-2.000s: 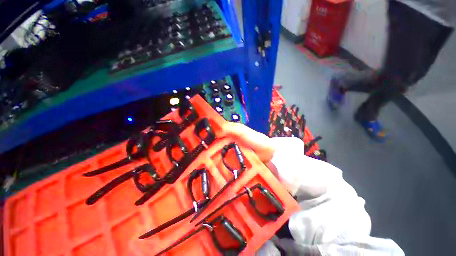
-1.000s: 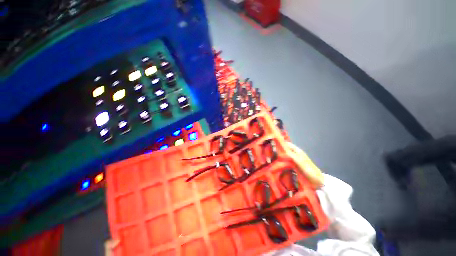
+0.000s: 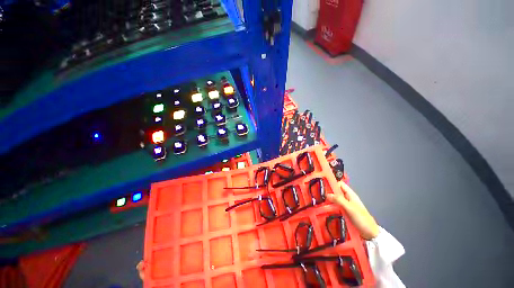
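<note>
An orange-red compartment tray (image 3: 193,222) is held up in front of me, its lower edge cut off by the picture. Several smartwatches with black straps (image 3: 336,228) stand curled in its right-hand pockets, some with loose strap tails lying to the left. The left pockets are empty. My right hand (image 3: 356,211) grips the tray's right edge, its fingertips over the rim, with a white sleeve behind it. Only a small bit of my left hand (image 3: 141,269) shows at the tray's lower left edge, holding it there.
A blue rack (image 3: 271,84) stands left, with lit watches (image 3: 201,138) on its green shelf and more watches on the shelf above. Lit watches sit lower down. Another tray of watches (image 3: 301,130) is behind the post. A red bin (image 3: 338,25) stands by the white wall.
The view has turned back toward the rack, and the tray has shifted slightly down in the picture. Some shelf screens have changed colour. The walking person seen earlier is out of view.
</note>
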